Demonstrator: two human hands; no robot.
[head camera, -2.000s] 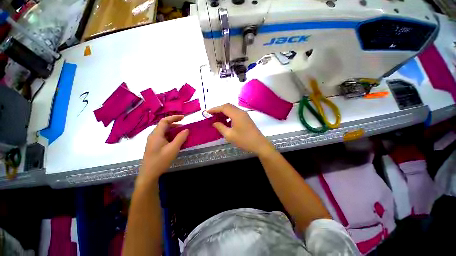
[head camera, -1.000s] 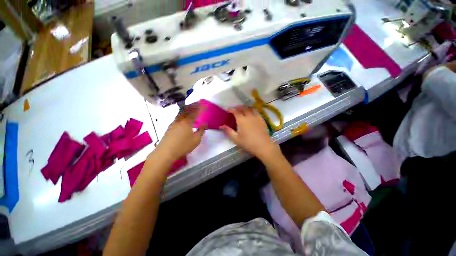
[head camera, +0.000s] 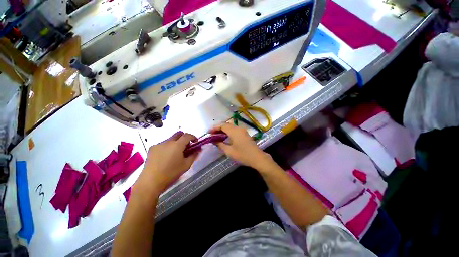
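A small stack of magenta pieces (head camera: 205, 142) is held edge-up between my two hands, just above the table's front edge. My left hand (head camera: 172, 156) grips its left end and my right hand (head camera: 235, 144) grips its right end. A pile of small magenta pieces (head camera: 93, 181) lies on the white table to the left. Another magenta piece (head camera: 128, 193) shows partly behind my left forearm. The sewing machine (head camera: 201, 65) stands behind my hands, its needle area (head camera: 150, 118) up and left of them.
Scissors with green and yellow handles (head camera: 255, 116) lie right of my right hand. An orange stick (head camera: 295, 84) and a dark metal tool (head camera: 276, 85) lie beyond. Pale pink bundles (head camera: 329, 165) hang below the table edge. Another person's sleeve (head camera: 434, 83) is at the right.
My hands have left the magenta strip at the table's front and picked up the stack from right of the needle. The stack is now turned edge-up. The view has swung right.
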